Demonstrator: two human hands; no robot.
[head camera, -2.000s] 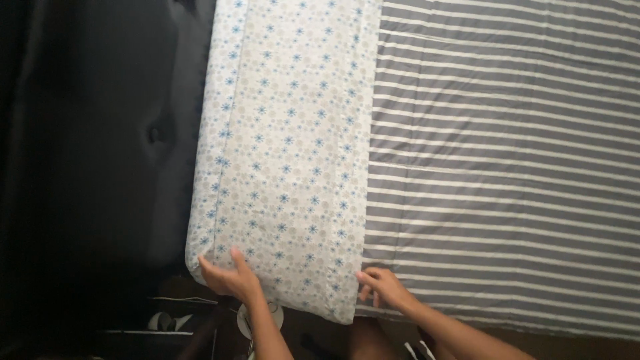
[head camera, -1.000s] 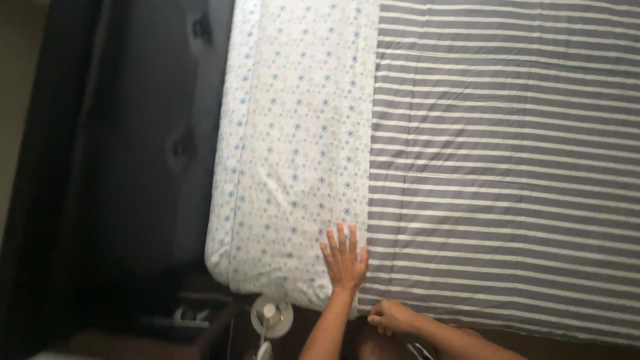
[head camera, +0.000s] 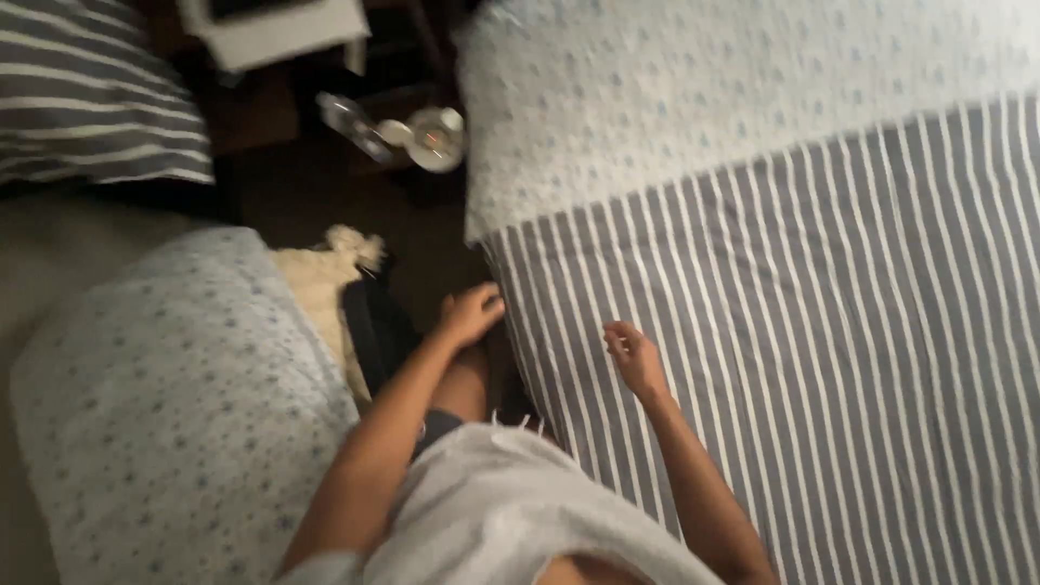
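Observation:
A grey and white striped bed cover (head camera: 780, 325) lies over the bed on the right, with a white, blue-flowered sheet (head camera: 650, 106) showing at its upper end. My left hand (head camera: 474, 314) is at the side edge of the striped cover, its fingers slightly curled; whether they touch the cloth cannot be told. My right hand (head camera: 635, 357) is over the striped cover with bent fingers and nothing seen in it. The view is somewhat blurred.
To the left lie a pillow or cushion in flowered cloth (head camera: 179, 390), a striped pillow (head camera: 97, 97) and a cream fringed cloth (head camera: 313, 284). A round glass item (head camera: 435, 140) and a white box-like thing (head camera: 284, 32) stand beyond the gap beside the bed.
The view has turned widely, bringing the things left of the bed into sight. My left hand has left the flowered sheet, where it lay flat one second ago.

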